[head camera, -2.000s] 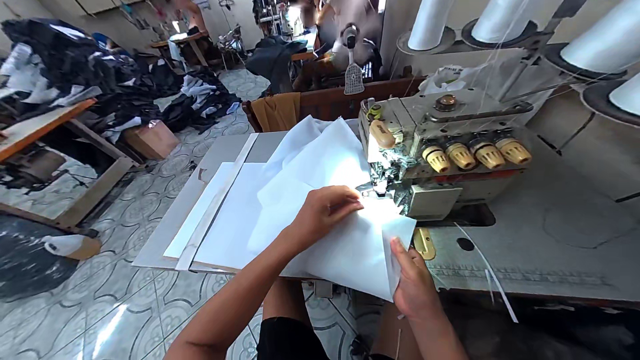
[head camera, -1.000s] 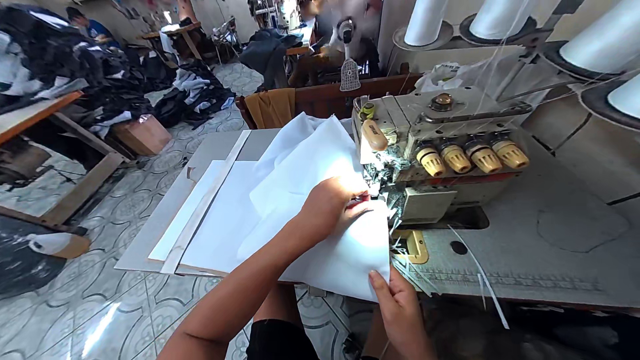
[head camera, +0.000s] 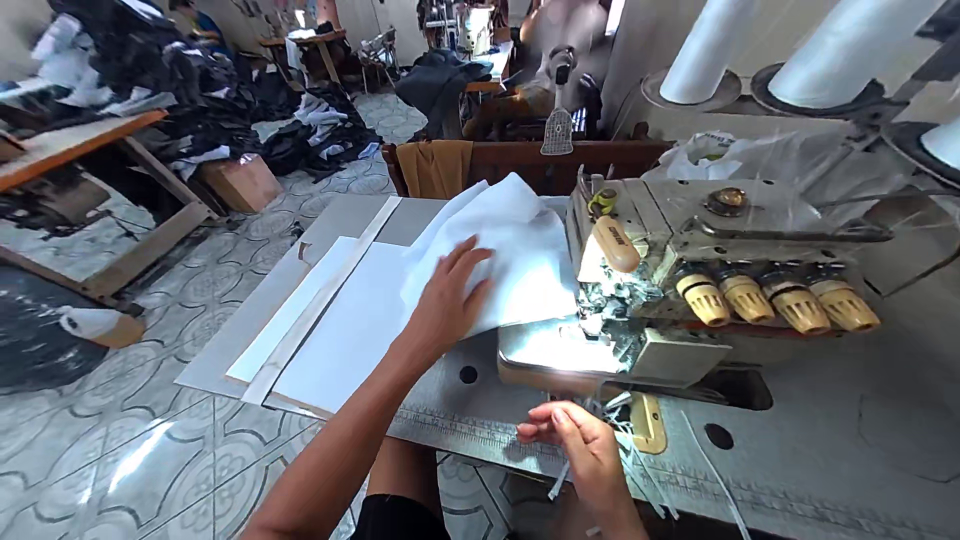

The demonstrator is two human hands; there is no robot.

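Note:
White fabric [head camera: 517,247] lies rumpled to the left of an overlock sewing machine [head camera: 675,225], its right edge by the lit needle area. My left hand [head camera: 454,289] rests on or just over this fabric, fingers spread. Near the table's front edge, below the machine's bare metal plate [head camera: 555,349], is my right hand [head camera: 577,442], fingers loosely curled, with no fabric in it. Thin white trimmed strips [head camera: 637,465] hang beside it. More flat white sheets [head camera: 352,315] lie on the left, with a long pale strip [head camera: 322,300] across them.
Four-way thread cones stand at upper right, one a white cone [head camera: 705,52]. A wooden bench [head camera: 525,169] with a brown cloth [head camera: 435,166] is behind the table. Dark garments [head camera: 255,97] are heaped on the tiled floor. A co-worker sits at the back left.
My left hand has moved away from the needle area to the left with the fabric. My right hand has let go of the fabric's near corner, and the machine's plate is uncovered.

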